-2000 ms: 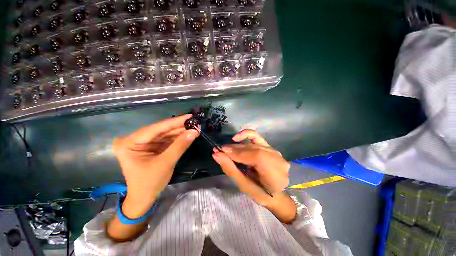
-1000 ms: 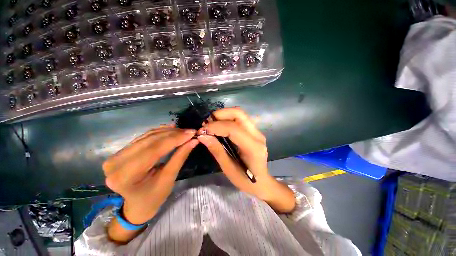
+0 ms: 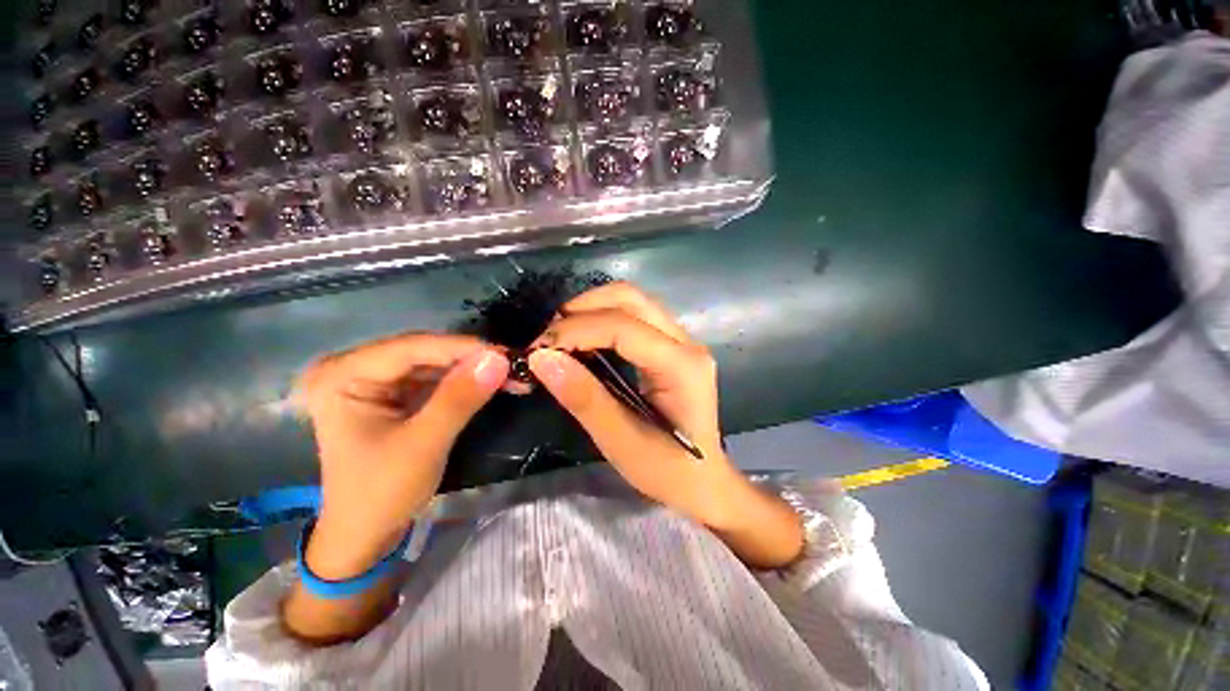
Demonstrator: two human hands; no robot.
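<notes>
A small dark round module [image 3: 519, 366] is pinched between the thumbs and fingers of both hands at the middle of the view. My left hand [image 3: 405, 405] holds it from the left, with a blue strap on the wrist. My right hand [image 3: 641, 398] touches it from the right with the thumb. The dark tweezers [image 3: 648, 408] lie across my right palm, their pale tips pointing up and away over the heap. The heap of small black parts [image 3: 519, 304] lies on the green mat just beyond my fingers.
A clear blister tray [image 3: 405, 249] with dark modules in its pockets fills the far left. A neighbour's white striped sleeve [image 3: 1174, 162] is at the right. Blue bins [image 3: 944, 432], a yellow floor line [image 3: 893, 474] and stacked boxes [image 3: 1147, 567] are below the bench at the right.
My right hand has moved in to the module, and the tweezers have swung from its surface to point at the heap. The fingers have since shifted, so the module's dark face shows.
</notes>
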